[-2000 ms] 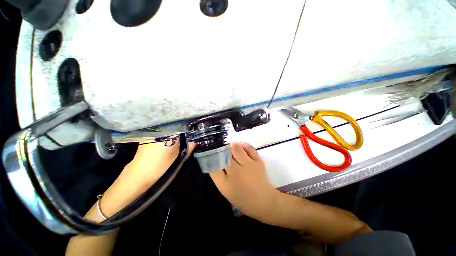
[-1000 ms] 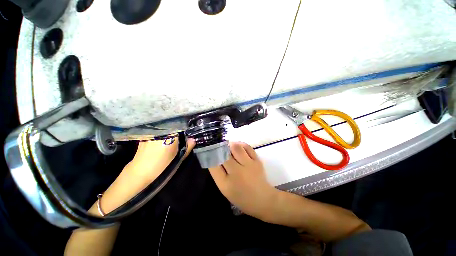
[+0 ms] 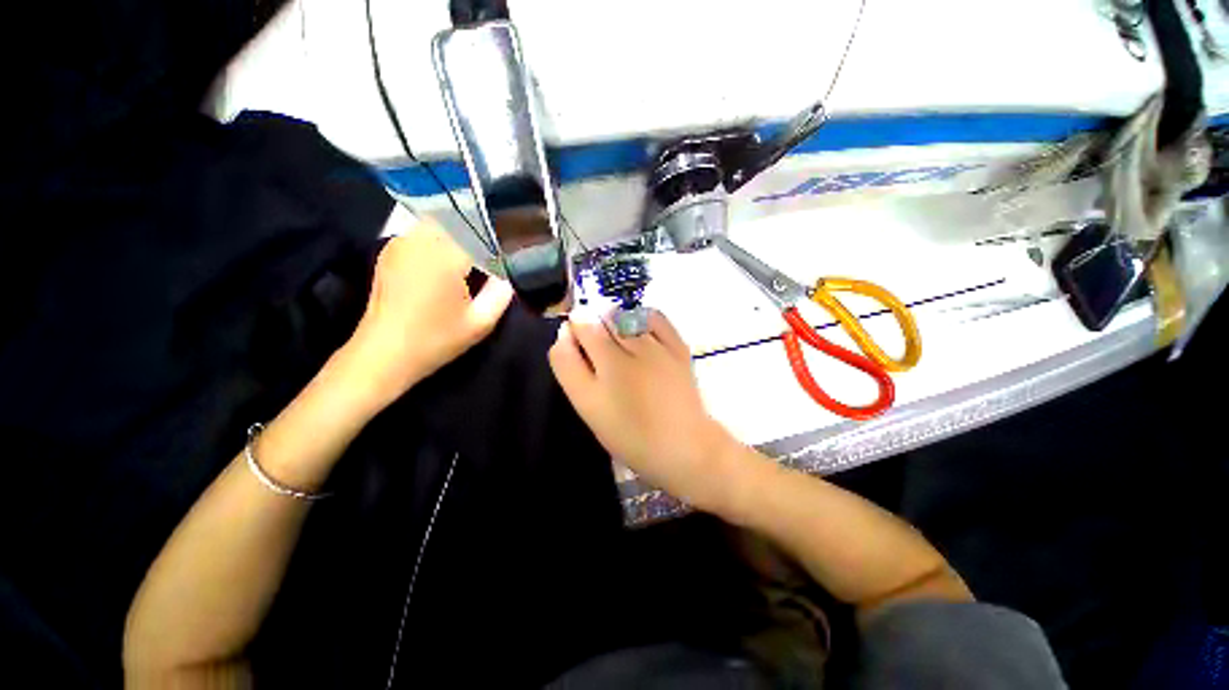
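Note:
Black cloth lies under and between my hands, over the left part of the machine bed and down toward my lap. A thin white thread runs along it. My left hand is closed at the cloth, left of the needle area, with thumb against fingers. My right hand lies on the cloth edge just below the presser foot area, fingers bent and fingertips partly hidden. The white sewing machine head with a blue stripe stands above both hands.
Scissors with red and yellow handles lie on the bed right of my right hand. A black phone lies at the far right. A shiny metal guard hangs in front of the machine head. Dark cloth spreads at the left.
The view has shifted, showing more of the needle area, the left-hand cloth and the phone. The metal guard appears nearer the centre. My left hand, earlier partly behind the guard, now shows fully.

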